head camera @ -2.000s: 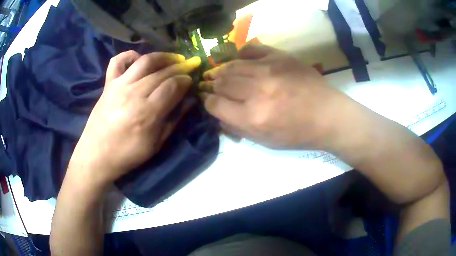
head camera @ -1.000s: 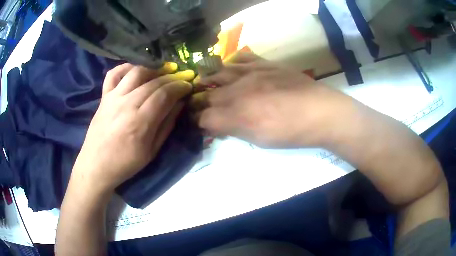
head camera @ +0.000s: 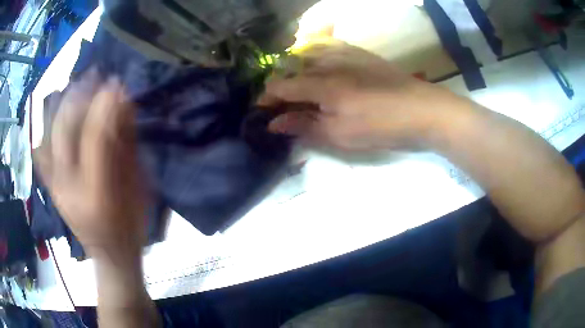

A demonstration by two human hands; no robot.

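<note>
The dark navy garment piece (head camera: 205,173) lies crumpled on the white tabletop, left of and under the needle area. The grey-white sewing machine head (head camera: 186,29) crosses the top, with a yellow-green glow at the presser foot (head camera: 266,61). My left hand (head camera: 96,166) is blurred over the garment's left part, fingers raised; whether it touches cloth is unclear. My right hand (head camera: 346,102) is at the needle area, thumb and fingers pinching the cloth's right edge. Its upper fingertips are blurred in the glow.
Navy fabric strips (head camera: 458,51) lie on the bed at upper right. A thin dark tool (head camera: 557,72) lies at the right. Orange tape (head camera: 321,32) is beside the needle. Ruler markings (head camera: 192,272) run along the near edge of the tabletop (head camera: 333,211).
My left hand has moved left, away from the needle area. My right hand stays by the needle. The garment's front part has shifted and bunched. The view has shifted slightly.
</note>
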